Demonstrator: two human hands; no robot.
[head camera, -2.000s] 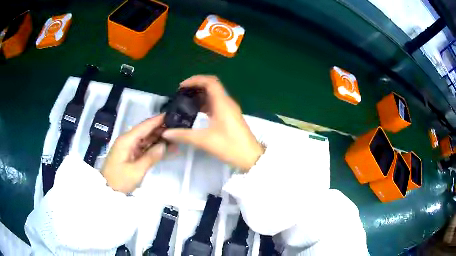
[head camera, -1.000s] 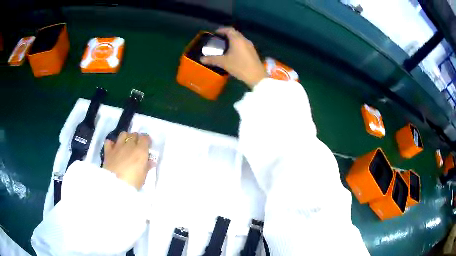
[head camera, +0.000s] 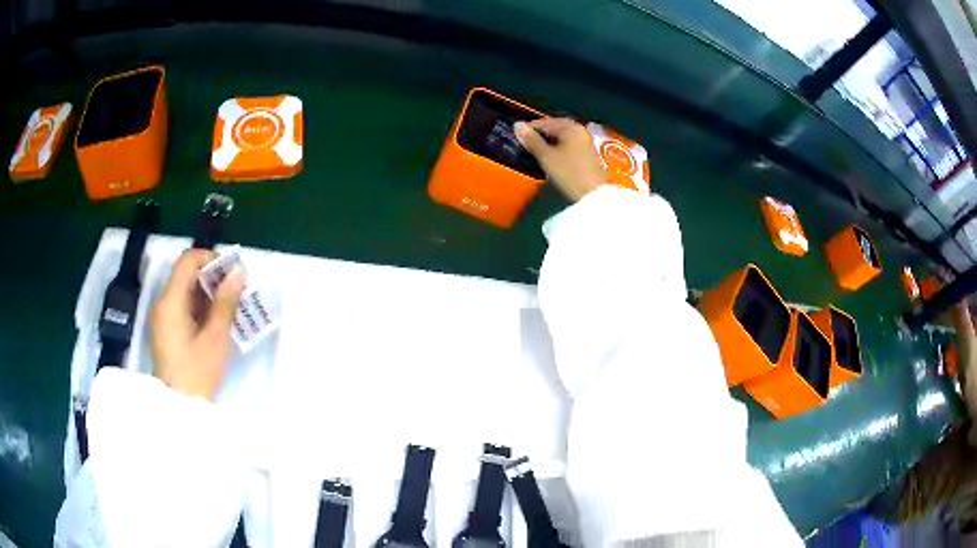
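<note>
My left hand (head camera: 193, 326) pinches a small white card with printed rows (head camera: 255, 316) over the white tray's left part (head camera: 396, 343). A black watch strap with a buckle (head camera: 215, 209) sticks out behind this hand. My right hand (head camera: 568, 158) is at the right rim of an open orange box (head camera: 482, 184) beyond the tray. Its fingertips reach over the box's dark inside, where a black piece with faint pale print (head camera: 501, 137) shows. Whether the fingertips grip anything is hidden.
A black watch (head camera: 120, 305) lies at the tray's left. Several watches lie along its near edge, one strap (head camera: 414, 492) upright in view. Orange-and-white lids (head camera: 257, 128) and another open box (head camera: 123, 134) stand beyond. Several orange boxes (head camera: 745, 321) cluster right. A person's arm shows far right.
My right hand, which held a dark piece with a bright face at the box, is now at the box's right rim. My left hand has lifted from the tray's watch and now shows the printed card.
</note>
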